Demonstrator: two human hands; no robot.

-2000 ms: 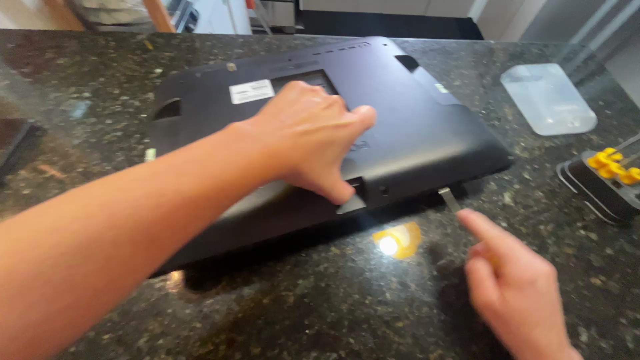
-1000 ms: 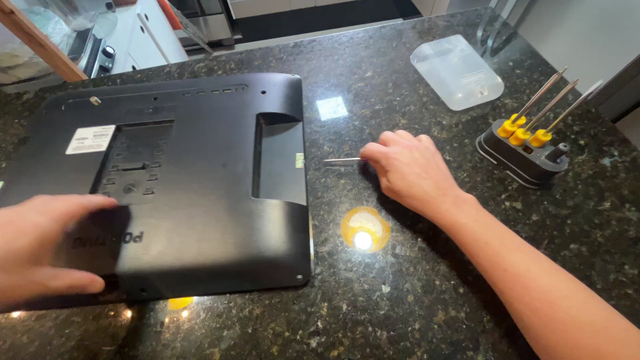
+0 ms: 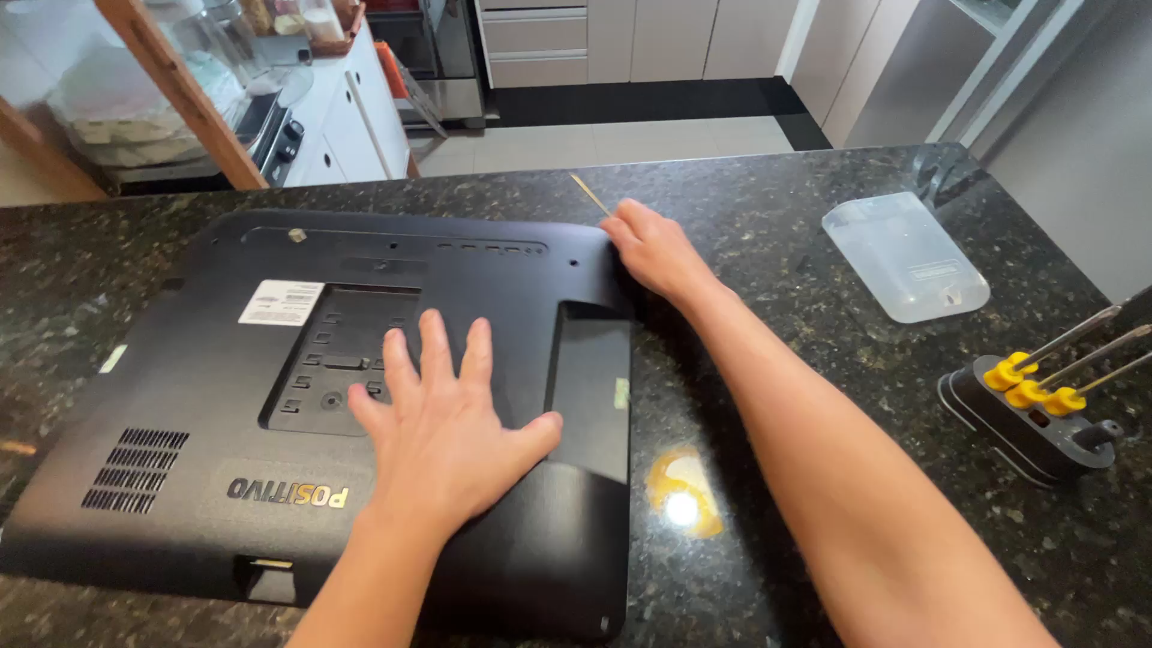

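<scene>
A black Positivo all-in-one computer or monitor lies with its back up on the counter. My left hand rests on the back cover with fingers spread, holding nothing, beside the recessed panel. At the cover's far right corner, my right hand grips a thin metal tool, whose shaft points away past the corner. The tool's kind and the rest of it inside the hand cannot be told. A white label with writing is stuck beside the recess.
On the dark granite counter, a translucent plastic lid or case lies at the right. A black holder with yellow sockets and several upright metal shafts stands nearer. A wooden post rises behind the counter's far left edge.
My right hand has moved from beside the cover's right edge to its far right corner, tool still held. My left hand now lies on the cover, right of the recess. The view has shifted.
</scene>
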